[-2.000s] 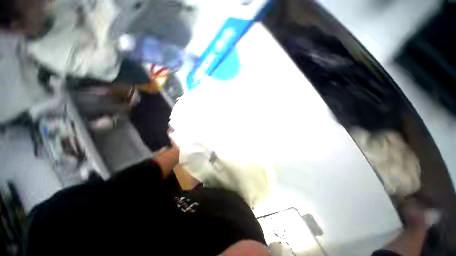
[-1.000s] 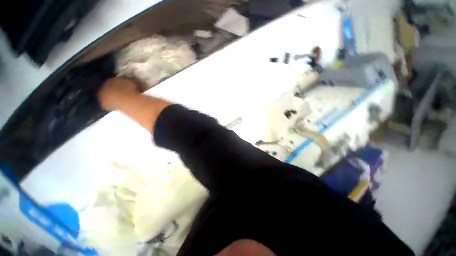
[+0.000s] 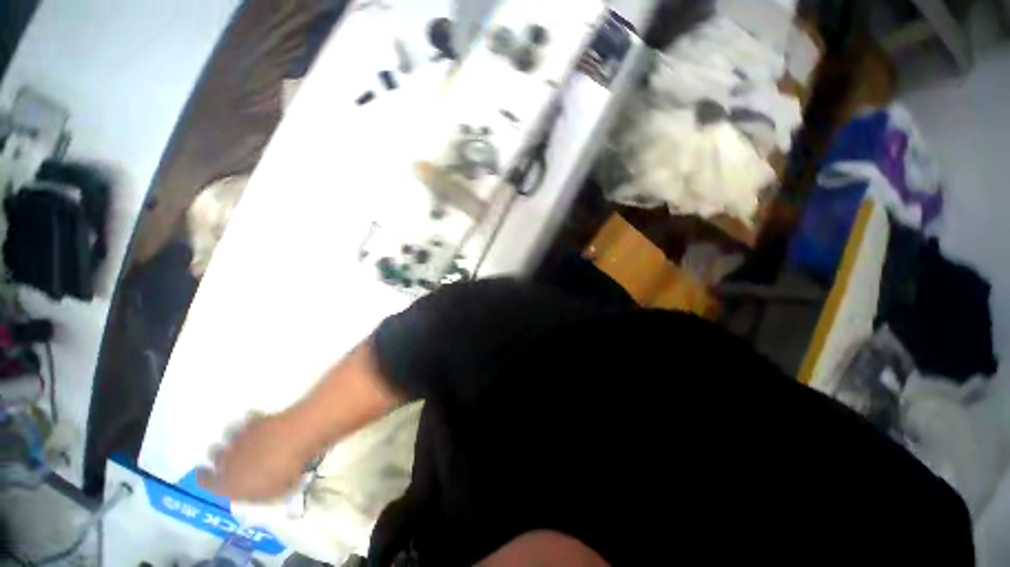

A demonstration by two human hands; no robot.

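My right hand (image 3: pixel 260 460) is blurred, over the white machine table at the lower left, beside a blue-striped machine part (image 3: pixel 205 521). Its fingers point to the lower left; whether it holds anything cannot be told. Cream cloth (image 3: pixel 371 471) lies on the table between my hand and my black top, partly hidden by my forearm. A smaller cream heap (image 3: pixel 213 222) lies in the brown trough behind the table. My left hand is not in view.
A white heap of cut pieces (image 3: pixel 698 144) lies at the upper right near an orange-brown bench (image 3: pixel 648 266). A side table with a yellow edge (image 3: pixel 833 294), black cloth (image 3: pixel 941 305) and a white-purple bag (image 3: pixel 892 155) are at the right. Dark items (image 3: pixel 55 233) lie far left.
The view has swung, bringing the bench and side table in at the right. My right hand has left the dark cloth in the trough and is now over the table near the blue-striped part.
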